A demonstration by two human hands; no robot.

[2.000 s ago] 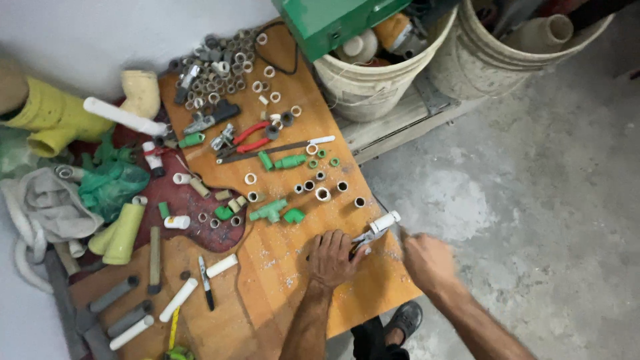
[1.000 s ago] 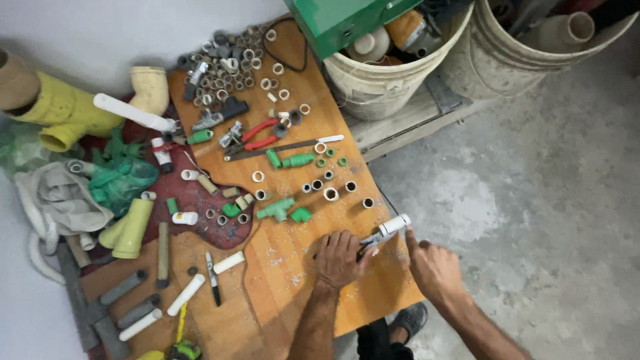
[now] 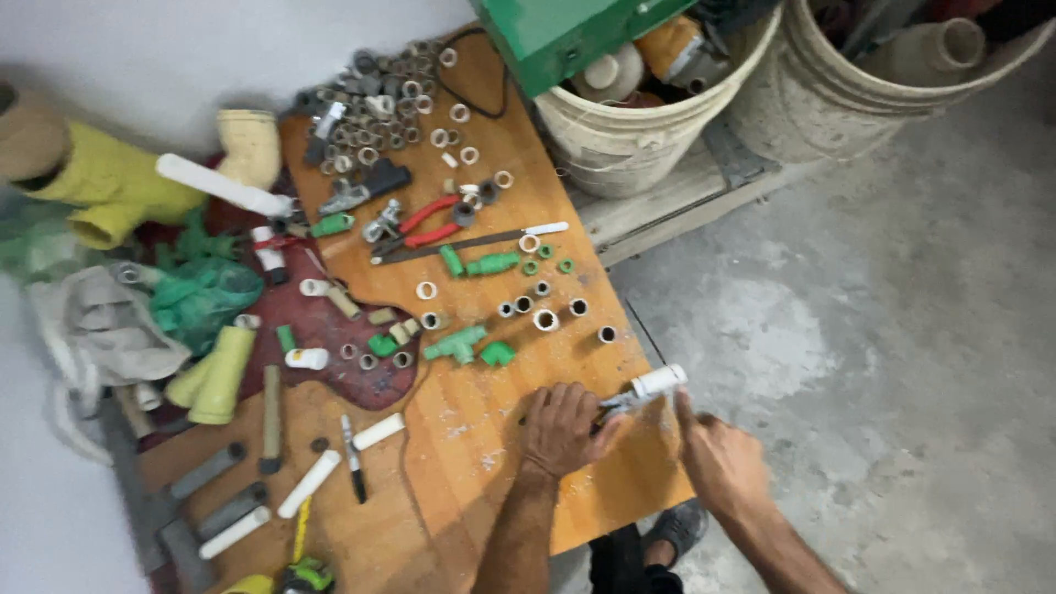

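At the right edge of the wooden table, a short white plastic pipe piece is held in the jaws of metal pliers. My left hand presses on the table with its fingers over the pliers' handles, which it mostly hides. Just right of the pipe is my right hand, its index finger stretched up to the pipe's outer end. A thin dark strip, seemingly a saw blade, runs from beyond the pipe towards that hand; its held end is hidden.
Upright pipe rings, green fittings, red-handled pliers and a marker lie across the table. Pale shavings dot the wood. Buckets stand behind, with a green metal case over one. A shoe is below the table edge.
The right hand was blurred and bunched beside the pipe two seconds ago; now its index finger is stretched out at the pipe's end. The left hand stays on the pliers.
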